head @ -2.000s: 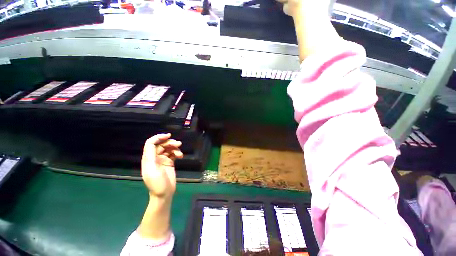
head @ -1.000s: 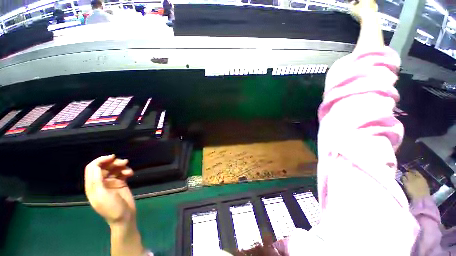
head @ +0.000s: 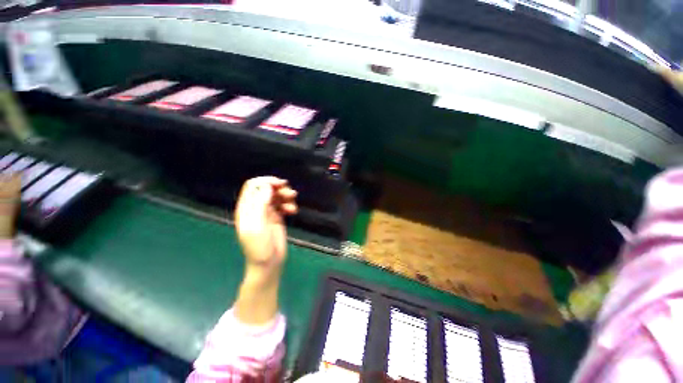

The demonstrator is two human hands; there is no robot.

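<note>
A black foam tray [head: 380, 297] lies on the green mat at the bottom centre, cut off by the lower edge. Its slots hold smartphones [head: 408, 344] with bright white screens and rows of text. My left hand [head: 262, 221] is raised above the mat, left of the tray, fingers loosely curled and apart, holding nothing. My right arm's pink sleeve rises along the right edge. A blurred, cut-off bit of skin [head: 670, 76] shows at the upper right edge; what my right hand holds cannot be seen.
Stacked black trays [head: 225, 153] with lit phones stand behind my left hand. A brown board [head: 457, 258] with marks lies behind the tray. A pale yellow-green object [head: 592, 295] is right of it. A neighbour's sleeve [head: 30, 299] and another loaded tray [head: 64, 191] are at the left. A shelf crosses behind.
The view has turned, bringing the neighbour at the left into sight. My left hand and the tray appear further right. My right arm has shifted towards the right edge, its hand mostly out of frame.
</note>
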